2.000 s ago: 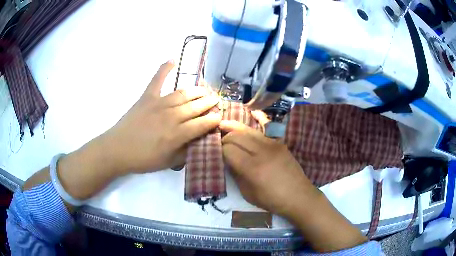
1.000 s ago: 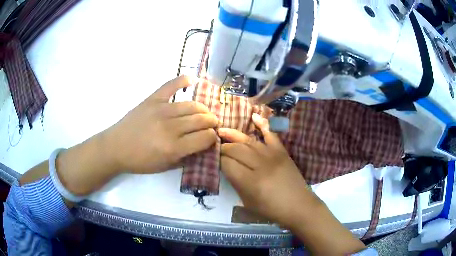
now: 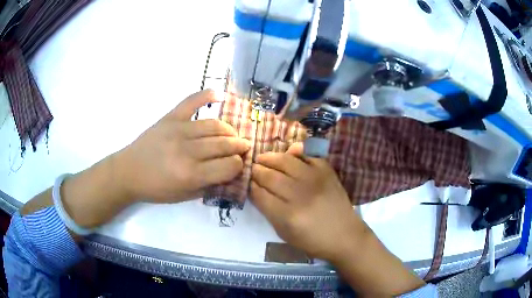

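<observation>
The checked band strip (image 3: 229, 190) lies under my left hand (image 3: 181, 152), its frayed end with dark threads pointing toward the table's front edge. The red-brown checked garment panel (image 3: 394, 154) spreads right of the needle, under the machine head. My left hand lies flat on the band, fingertips at the seam. My right hand (image 3: 306, 195) lies on the panel beside the seam, its fingertips close to the left ones. The presser foot (image 3: 263, 100) is just above both fabrics under yellowish light. What lies under my fingers is hidden.
The white sewing machine head (image 3: 361, 35) spans the upper right. A bundle of cut strips (image 3: 26, 93) lies at the far left. A thin metal guide (image 3: 208, 58) stands left of the foot. A black object (image 3: 499, 204) lies at the right. A ruler (image 3: 204, 270) runs along the front edge.
The band has moved up toward the foot, and less of its frayed end extends below my left hand. Both hands have shifted slightly left, and my right fingertips have drawn back from the foot.
</observation>
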